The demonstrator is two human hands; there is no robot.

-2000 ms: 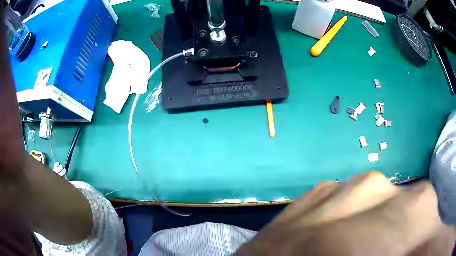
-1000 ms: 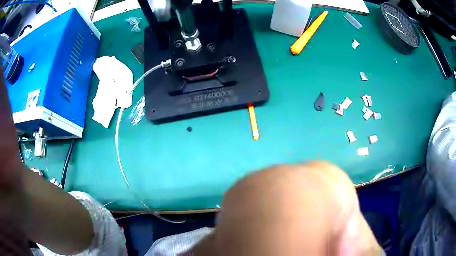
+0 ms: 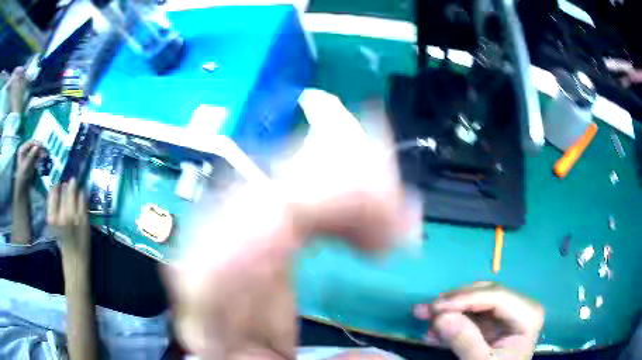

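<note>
My left hand [image 3: 303, 239] is large and strongly blurred in front of the blue box and wipe; whether it holds anything cannot be told. My right hand [image 3: 486, 320] is over the mat's front edge, fingertips close together; no held thing can be made out. The black hand press [image 3: 457, 197] stands beyond both hands, with its silver lever [image 3: 524, 77] at its right. I cannot make out a watch in its nest. A thin orange piece [image 3: 498, 249] sticks out by the press base.
The blue controller box [image 3: 190, 70] stands left of the press, a white wipe [image 3: 327, 116] beside it. At right are a white bottle [image 3: 567, 119], an orange stick [image 3: 576, 150] and scattered white tabs [image 3: 584, 254]. Another person's hand [image 3: 70, 211] and arm are at far left.
The view has swung left, so the press sits farther right and a neighbouring person shows. My left hand has come up blurred across the middle. My right hand is now clearer, with its fingers bent.
</note>
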